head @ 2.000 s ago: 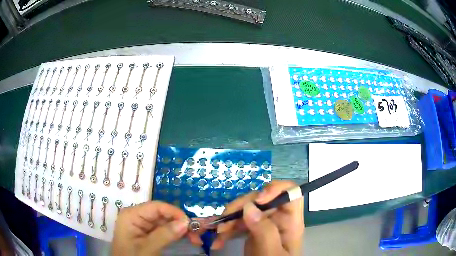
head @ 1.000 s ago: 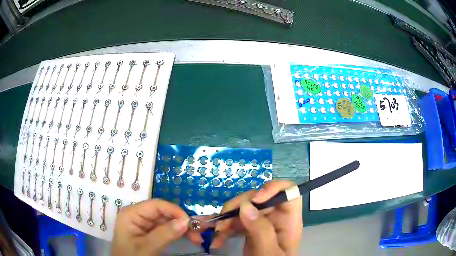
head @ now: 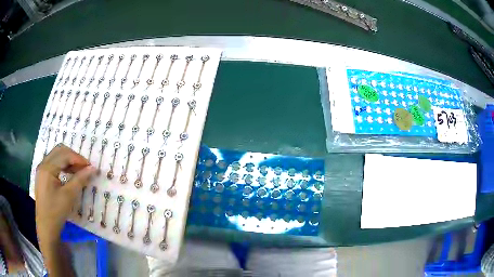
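Observation:
My left hand (head: 57,189) is over the lower left of the white foam board (head: 208,108), its thumb and fingertips close together at the third row. The fingertips meet at the lower end of a wired component (head: 102,157); whether they grip one is hidden. A round metallic head (head: 64,177) shows in the gap between thumb and fingers. Rows of wired components with thin brown leads cover the board. The dark blue die-cut sheet (head: 260,189) lies flat right of the board, with rows of round pieces. My right hand and the tweezers are not in view.
A clear bag (head: 338,142) with light blue sheets, green and brown round labels and a number label lies at the upper right. A blank white sheet (head: 418,192) lies below it. A component strip (head: 341,13) is on the belt. A blue bin (head: 487,149) is at the right edge.
My left hand has moved left from the front middle to the board. My right hand and the tweezers have left the view. The view has shifted, so board and sheets appear further right.

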